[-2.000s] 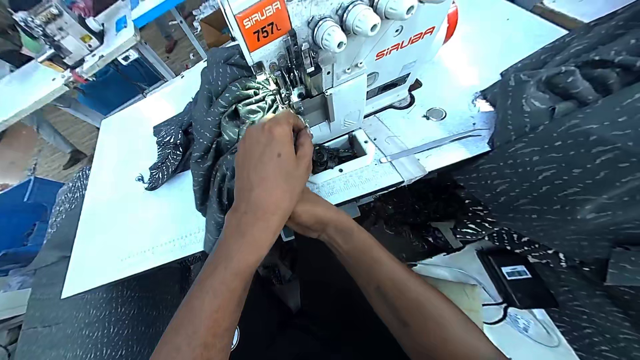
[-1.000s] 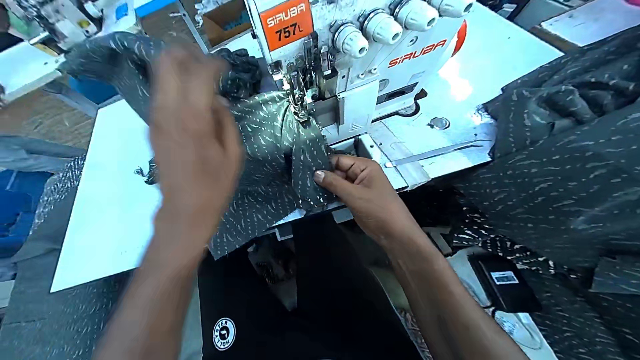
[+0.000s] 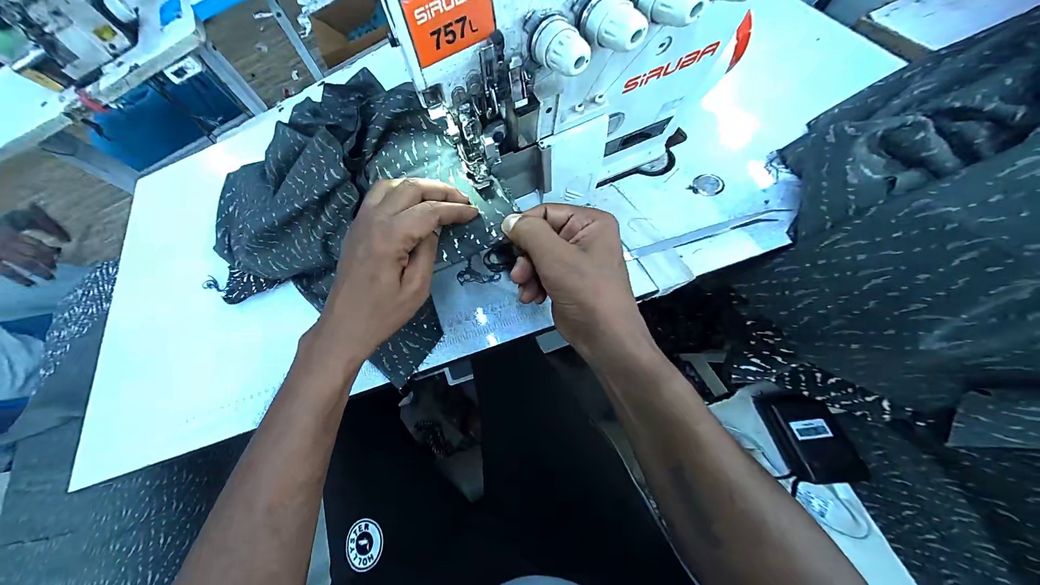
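A dark patterned fabric piece [image 3: 301, 195] lies bunched on the white table, its edge running under the presser foot [image 3: 479, 166] of a Siruba overlock sewing machine [image 3: 569, 122]. My left hand [image 3: 398, 252] rests on the fabric just in front of the foot, fingertips pressing it down. Thumb and fingers of my right hand [image 3: 573, 264] pinch the fabric's edge, right of my left hand and close to the foot. A loose fabric corner hangs over the table's front edge. Dark thread shows below the pinched edge.
More patterned fabric [image 3: 918, 211] is heaped at the right. A black box with a label [image 3: 812, 435] sits low at right. Another sewing machine [image 3: 81, 32] stands on a table at upper left. Another person's hand [image 3: 31, 244] shows at far left.
My left hand, blurred and raised at the left one second ago, has come down onto the fabric near the foot. My right hand is now closer to the foot. The fabric lies bunched differently.
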